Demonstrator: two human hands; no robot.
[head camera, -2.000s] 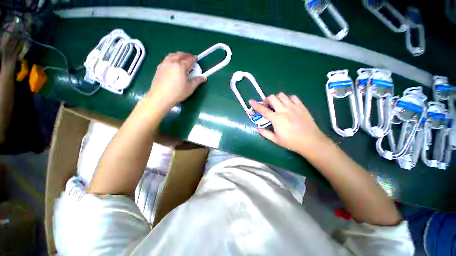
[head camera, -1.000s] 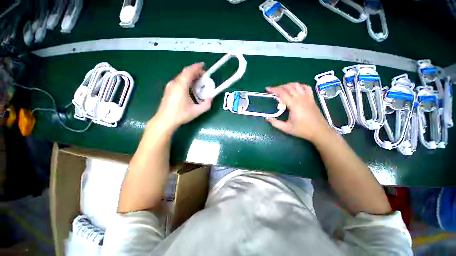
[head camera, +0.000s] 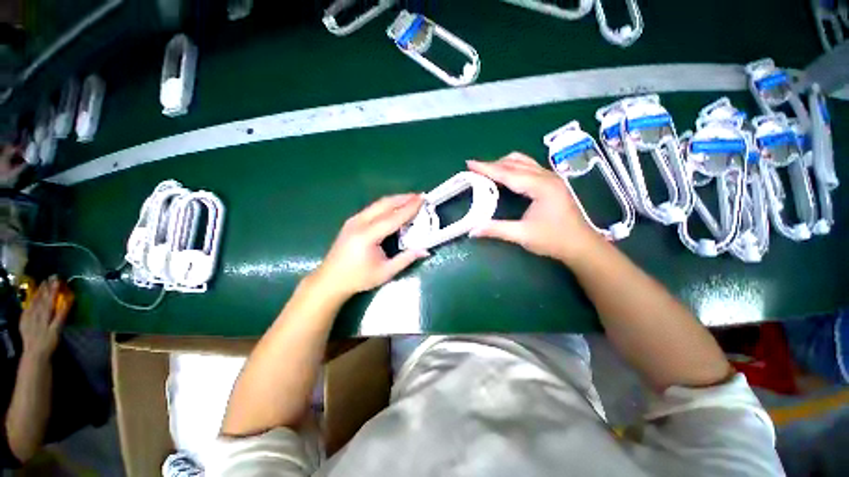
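Observation:
A white loop-shaped unit (head camera: 479, 200) lies between my two hands over the green bench, its all-white side up, no blue showing. My left hand (head camera: 372, 244) grips its solid rounded end. My right hand (head camera: 531, 212) holds its open loop end. Whether the loaded half lies under the cover is hidden. Several plain white covers (head camera: 191, 244) stand overlapped at the left. Several loaded housing halves (head camera: 649, 130) with blue patches lie overlapped at the right.
A pale strip (head camera: 372, 114) crosses the green bench (head camera: 307, 186). Beyond it lie a loaded half (head camera: 433, 47) and white units (head camera: 177, 79). A thin cable (head camera: 93, 265) and another person's hand (head camera: 42, 317) on an orange object are at the left. An open carton (head camera: 140, 401) sits below the edge.
My left hand has brought the white cover down and right to my right hand. The blue-marked half under my right hand no longer shows. Units beyond the strip have shifted left in view.

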